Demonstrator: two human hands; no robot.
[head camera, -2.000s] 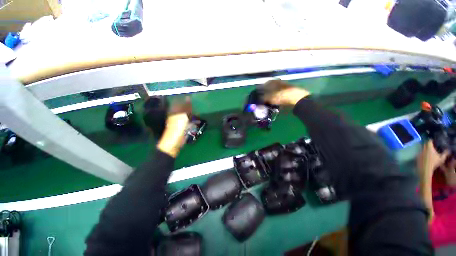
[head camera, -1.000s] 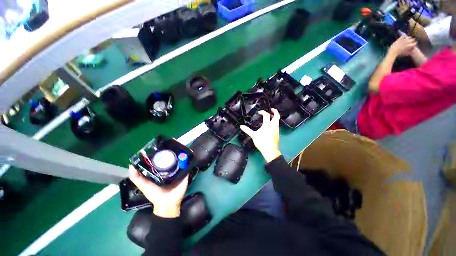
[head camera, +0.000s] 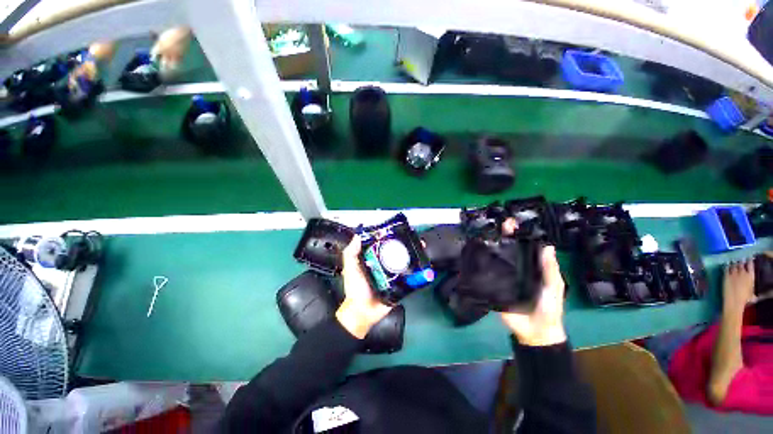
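My left hand (head camera: 360, 292) holds a half-assembled unit (head camera: 394, 257) with its open side up. It shows a round silver-white part, a blue part, thin wires and a green board edge. My right hand (head camera: 540, 307) holds an open black housing shell (head camera: 498, 273), a little right of the unit and apart from it. Its thumb is on the shell's right side and a fingertip shows at the top edge. Black rear housing shells (head camera: 307, 303) lie around and under my left hand on the teal-green bench (head camera: 203, 322).
More open shells (head camera: 606, 250) lie at right, beside a blue bin (head camera: 726, 229). Units (head camera: 421, 151) stand on the green conveyor (head camera: 254, 186) behind. A grey post (head camera: 263, 110) slants across. A fan (head camera: 32, 326) and wire hook (head camera: 157, 293) are at left. Another person's hand (head camera: 739, 281) is at right.
The view has turned left. My right hand, empty over the shells one second ago, now holds an open shell near the unit. My left hand still holds the unit, taken up since two seconds ago.
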